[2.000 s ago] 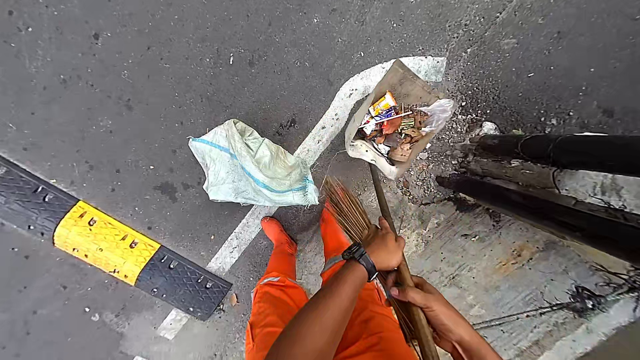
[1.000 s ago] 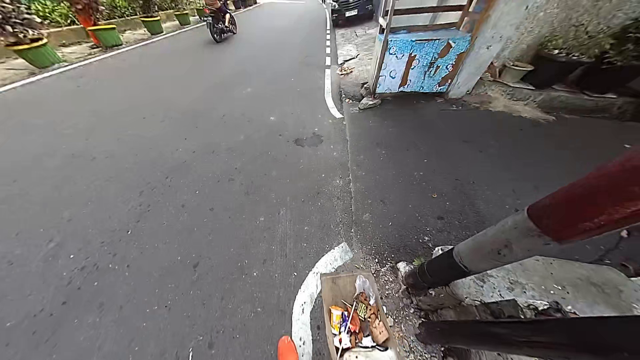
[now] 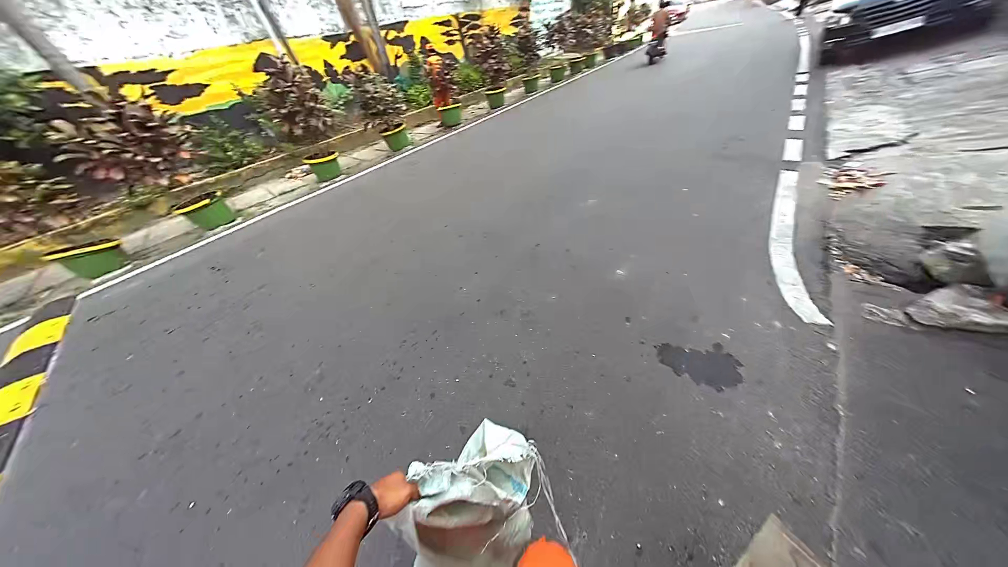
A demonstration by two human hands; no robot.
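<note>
My left hand (image 3: 394,494), with a black watch (image 3: 356,504) on its wrist, grips the rim of a white woven sack (image 3: 480,480) at the bottom of the view. The sack's mouth gapes toward me, and loose threads hang from its edge. Beside the sack, on its right, a bit of orange clothing or footwear (image 3: 546,554) shows. The corner of a brownish dustpan or container (image 3: 776,545) pokes in at the bottom right. My right hand is out of view.
Grey road (image 3: 472,276) stretches ahead. Green pots (image 3: 206,211) line its left side, near a yellow and black speed bump (image 3: 27,346). Far up the road is a motorcycle with a rider (image 3: 658,31). A dark car (image 3: 906,24) stands at the upper right, above rocks (image 3: 957,303).
The sack lay on the road two seconds ago; now my left hand holds it by its rim. The view has swung up along the road. The broom seen earlier is out of view.
</note>
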